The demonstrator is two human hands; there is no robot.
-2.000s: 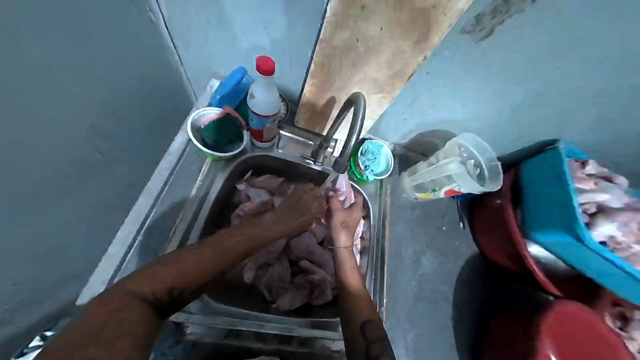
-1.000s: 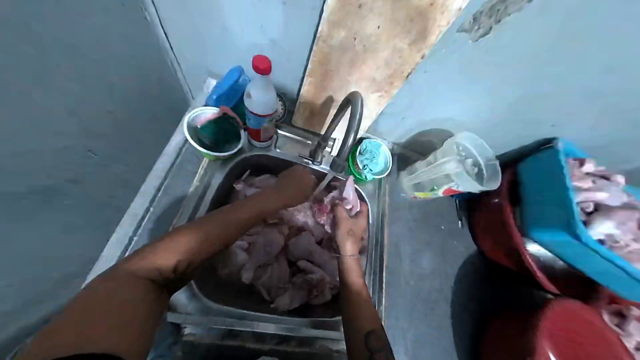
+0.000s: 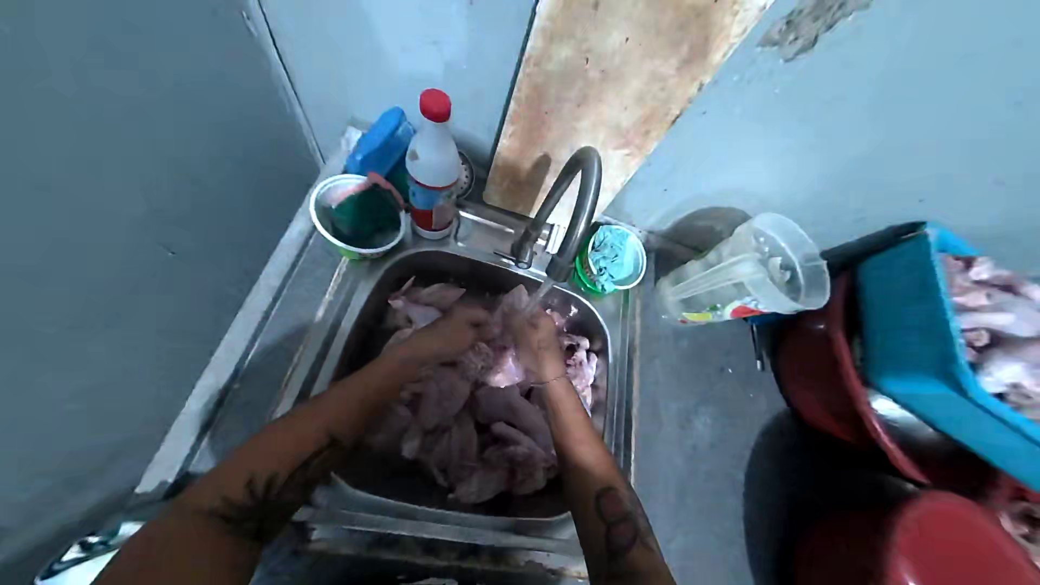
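Observation:
A stainless steel sink (image 3: 345, 345) holds a heap of raw chicken pieces (image 3: 479, 439). Water runs from the curved faucet (image 3: 587, 195) onto a chicken piece (image 3: 512, 313) between my two hands. My left hand (image 3: 455, 333) is on this piece from the left, its fingers partly hidden by blur. My right hand (image 3: 536, 341) grips it from the right, just under the stream. More chicken lies beneath both hands and against the sink's right wall.
Behind the sink stand a plastic bottle with a red cap (image 3: 433, 162), a white-rimmed tub (image 3: 357, 250) and a small tub with a blue-green cloth (image 3: 615, 256). To the right are a clear plastic pitcher (image 3: 751, 272), a blue crate of chicken (image 3: 910, 325) and red containers (image 3: 959, 536).
My left hand has moved down and left from near the faucet's outlet. My right hand has shifted left, and the chicken piece is now under the running water between both hands.

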